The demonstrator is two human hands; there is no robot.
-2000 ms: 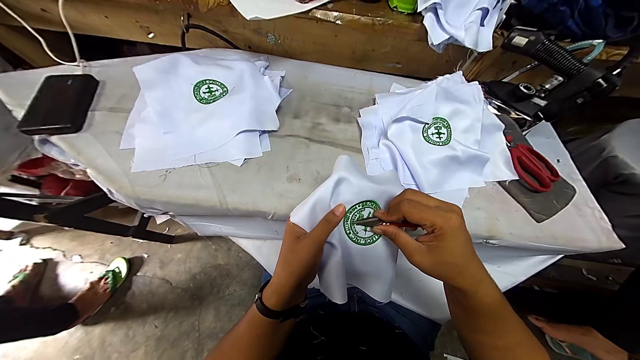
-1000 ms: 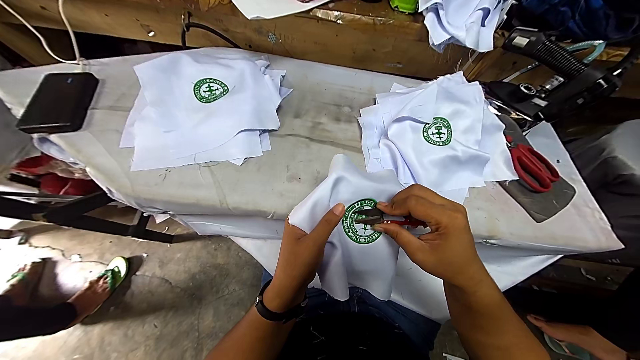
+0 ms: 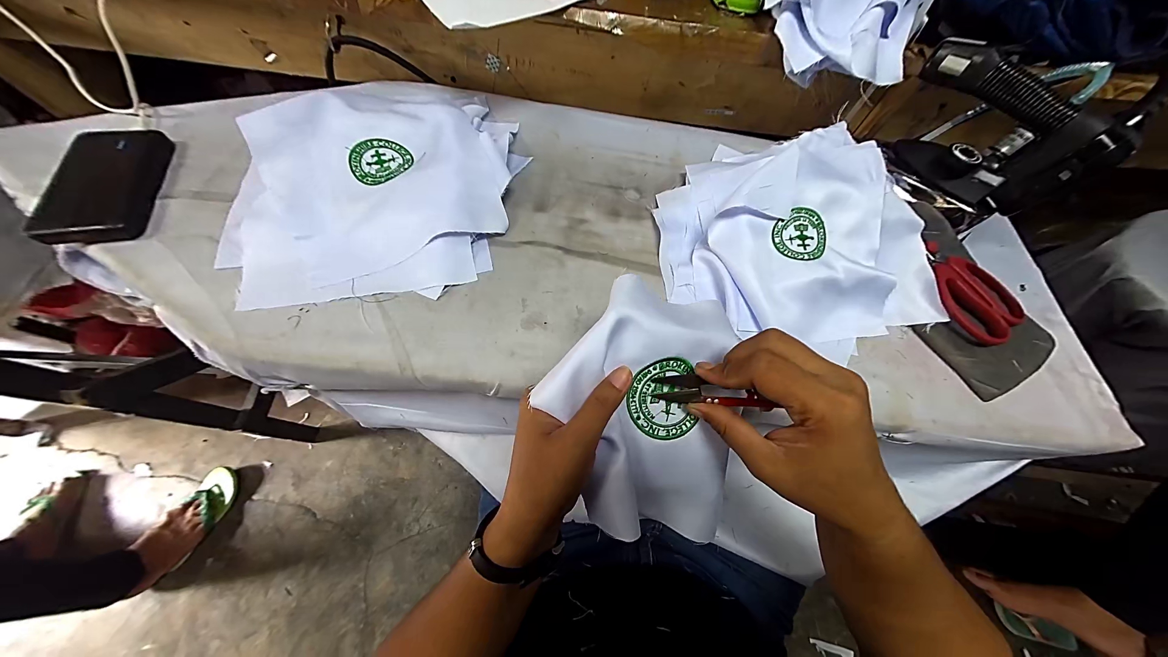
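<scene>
My left hand (image 3: pixel 570 438) grips the left side of a white fabric piece (image 3: pixel 671 493), its thumb on top beside a round green embroidered emblem (image 3: pixel 663 424). In my right hand (image 3: pixel 798 411) is a pair of small thread snips (image 3: pixel 721 399) with red on the handle; the dark blades point left and lie over the emblem. Whether the blade tips touch the stitches cannot be told. Behind the hands, two stacks of white fabric pieces with like emblems lie on the cloth-covered board, one at the left (image 3: pixel 310 219) and one at the right (image 3: pixel 821 292).
Red-handled scissors (image 3: pixel 981 301) lie on a grey pad (image 3: pixel 1004 365) beside the right stack. A black corded device (image 3: pixel 1013 119) stands at the back right. A black power bank (image 3: pixel 100 187) with a white cable lies on the board's left end. Other people's feet show at both sides.
The snips in my right hand have shifted slightly over the emblem, and their angle differs. My left hand keeps its hold on the fabric.
</scene>
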